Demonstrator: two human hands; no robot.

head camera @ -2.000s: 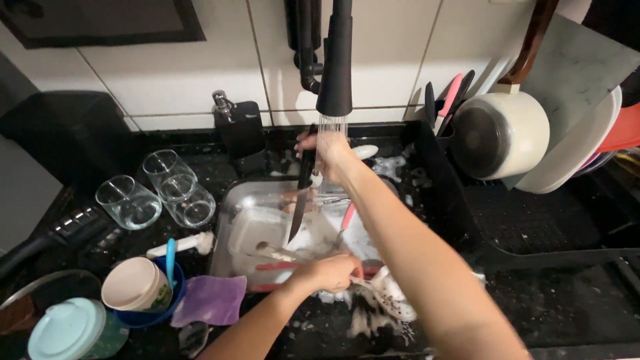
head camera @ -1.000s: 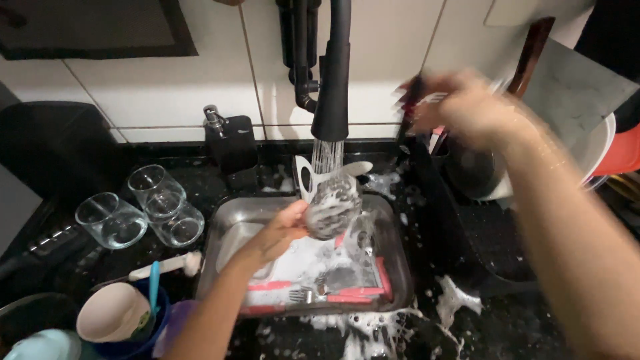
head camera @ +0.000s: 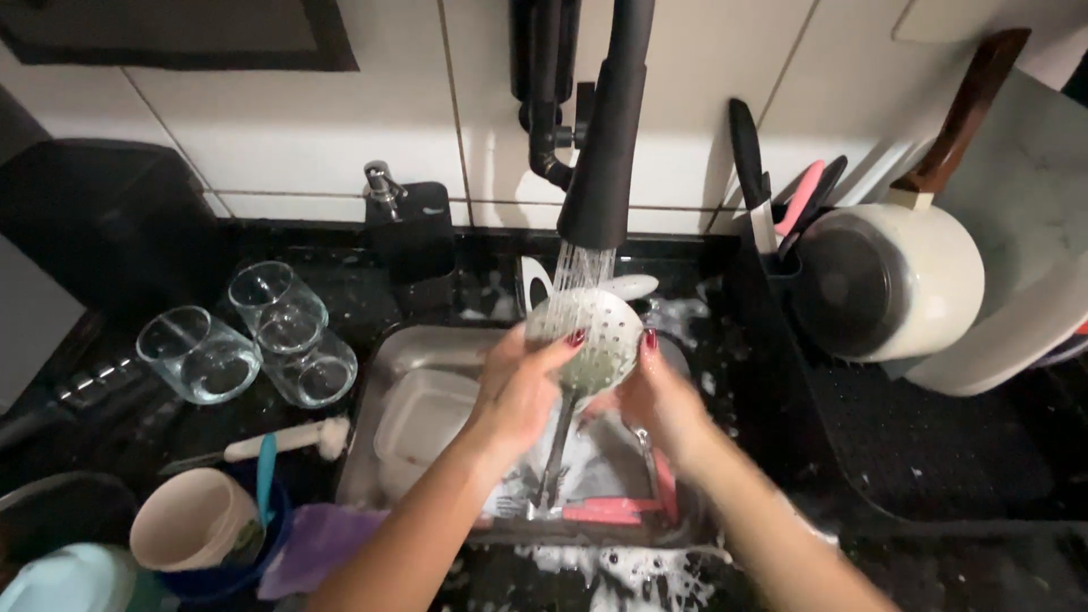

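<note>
Both my hands hold a perforated skimmer (head camera: 599,336) by its round head, under water streaming from the black faucet (head camera: 602,170). My left hand (head camera: 518,387) grips the head's left edge, thumb on its face. On the opposite edge is my right hand (head camera: 659,399), partly behind the head. The skimmer's handle slants down over a metal basin (head camera: 365,442). In the basin lie a clear plastic container (head camera: 425,416), cutlery with pink handles (head camera: 612,510) and suds. A white utensil (head camera: 629,286) rests behind the skimmer.
Several drinking glasses (head camera: 200,357) and a black soap dispenser (head camera: 410,221) stand left. Nearer are a beige cup (head camera: 191,518) and a purple cloth (head camera: 319,544). At right, a black drying rack (head camera: 918,442) holds a cream saucepan (head camera: 935,280), with upright knives (head camera: 761,204) beside it. Foam covers part of the front counter.
My right hand has come back from the knife holder to the skimmer, where a black-handled knife now stands. The skimmer head, foamy a second ago, shows its holes under the water.
</note>
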